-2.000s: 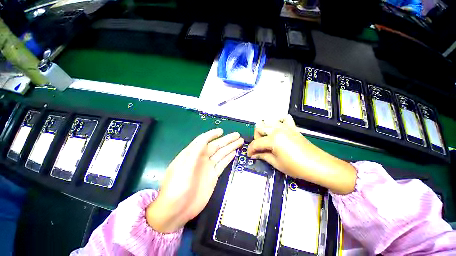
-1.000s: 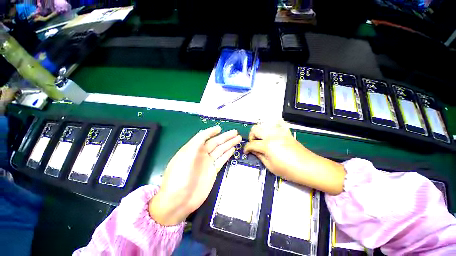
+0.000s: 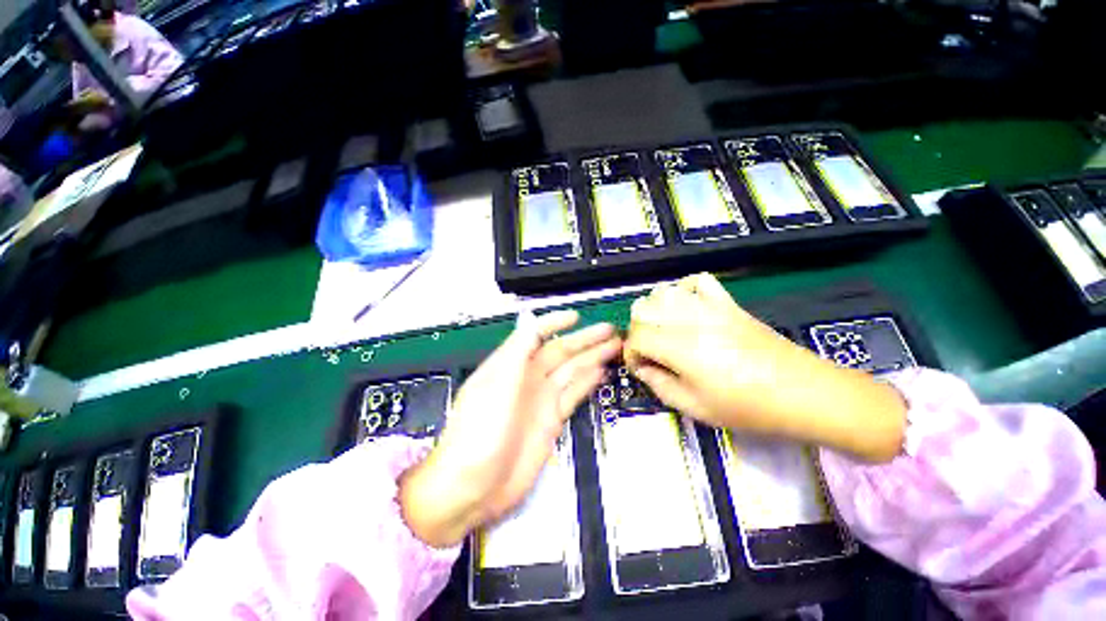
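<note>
A phone housing lies in a slot of the black foam tray in front of me, its camera end away from me. My right hand is over the top of this housing, thumb and fingertips pinched together at its camera openings; whether a small part is between them is hidden. My left hand is open, palm up, just left of it, partly covering the neighbouring housing. I cannot make out any rings on the palm.
Behind is another foam tray of phones. Back left, a blue bin and a thin dark stick lie on a white sheet. More trays stand left and right. Tiny rings lie on the green mat. A person in pink is far left.
The view has turned right, so the bin and back tray appear further left. Both hands are now at a housing further along the front tray. The left hand stays open beside the pinched right fingertips.
</note>
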